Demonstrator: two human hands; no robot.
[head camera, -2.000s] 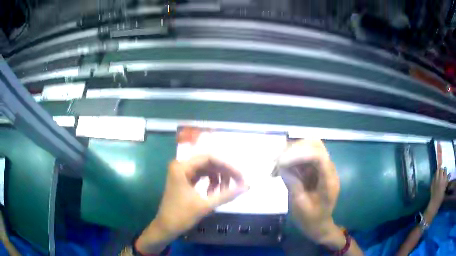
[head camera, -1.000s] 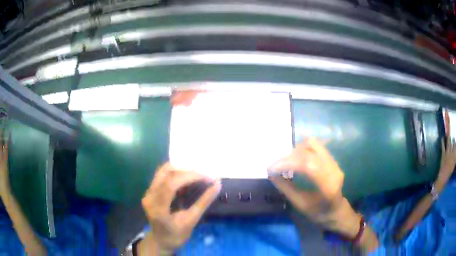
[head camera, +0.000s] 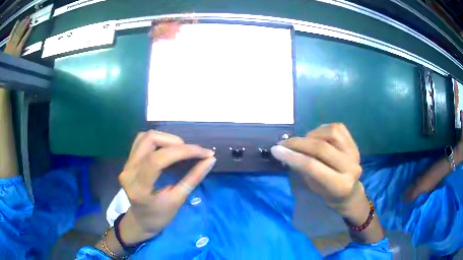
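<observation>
A dark grey fixture with a row of small black openings lies along the near edge of a bright white panel with an orange-red corner patch. My left hand is at the fixture's left part, thumb and forefinger tips nearly together beside an opening. My right hand is at its right end, fingertips together over the rightmost part, with pale coverings on the tips. Two openings show between my hands. Whether either hand pinches a small part cannot be told; the fingertips hide it.
A green bench surrounds the panel. A pale plate lies at the back left by the rails. A dark slotted bar lies at the right. A grey post crosses the left. Neighbours' arms in blue sleeves show at both sides.
The view has tilted down, so panel and fixture appear higher. My hands have moved from over the panel down to the fixture. A neighbour's hand now shows at the upper left.
</observation>
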